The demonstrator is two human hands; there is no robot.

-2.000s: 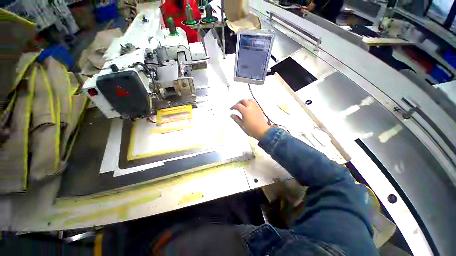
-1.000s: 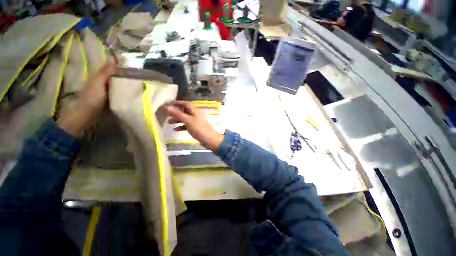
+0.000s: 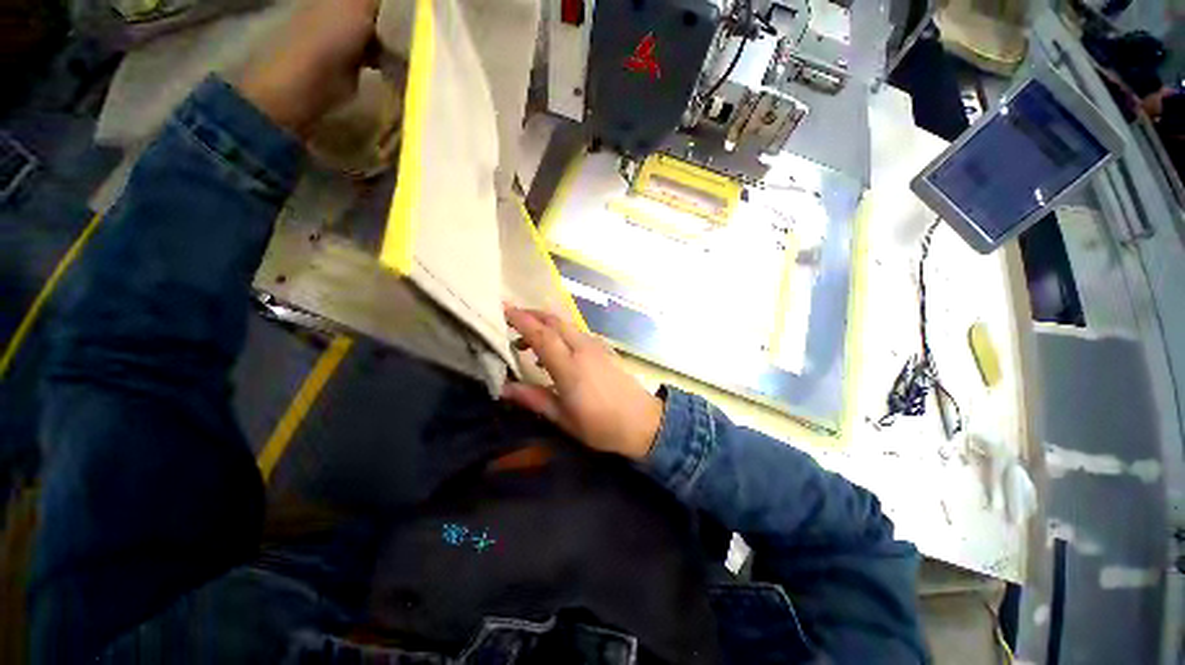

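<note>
A beige bag body (image 3: 464, 169) with bright yellow binding tape hangs between my hands, in front of the machine table's left part. My left hand (image 3: 305, 59) is at the top left and grips the bag's upper part; its fingertips are partly cut off by the frame's top edge. My right hand (image 3: 581, 379) holds the bag's lower corner between thumb and fingers. The yellow clamp frame (image 3: 685, 190) lies below the sewing machine head (image 3: 652, 65), to the right of the bag. Nothing shows in the clamp's slot.
A touchscreen (image 3: 1018, 159) stands at the upper right, with a black cable (image 3: 925, 299) running down to a small dark item (image 3: 910, 390). A yellow oval piece (image 3: 985, 353) lies on the white table. A metal bench (image 3: 1105, 448) runs along the right side.
The view has turned and come closer to the table. The bag has moved from upright hanging near my left hand to stretched between both hands. My right hand has closed on its lower corner.
</note>
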